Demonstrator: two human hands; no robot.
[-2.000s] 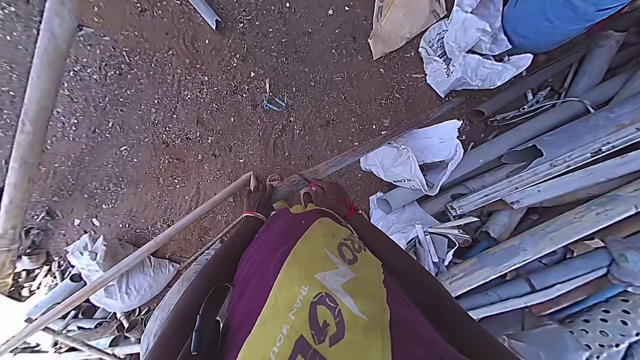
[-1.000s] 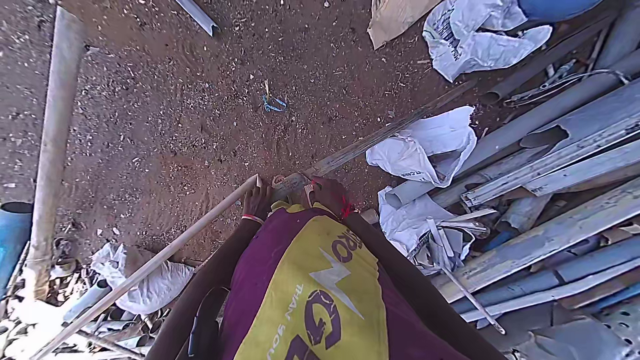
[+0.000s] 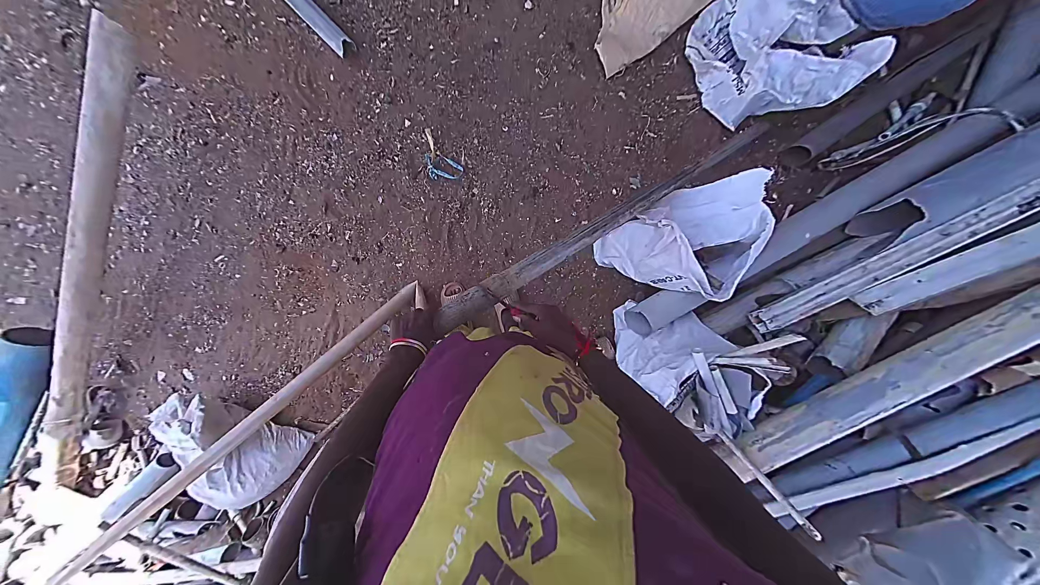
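My left hand [image 3: 414, 325] is at the near end of a long, thin, pale pipe [image 3: 268, 410] that slants down to the lower left; its fingers seem closed around that end. At the front of my shirt is my right hand [image 3: 552, 327], its fingers around something dark and thin, perhaps a tool handle, too small to make out. Between the hands lies the end of a long weathered grey bar or pipe [image 3: 561, 250], which slants up to the right over the dirt. My feet show partly beside it.
Several grey pipes [image 3: 853, 203] and flat plastic strips [image 3: 902, 370] are piled at right, with white sacks [image 3: 691, 236] beside them. A thick pipe [image 3: 89, 236] lies at left, near a blue container [image 3: 20, 390]. Another white sack [image 3: 236, 455] and pipe scraps lie lower left.
The view has shifted slightly, showing more of the blue container at left. Both hands stay close to where they were, by the same pipe ends.
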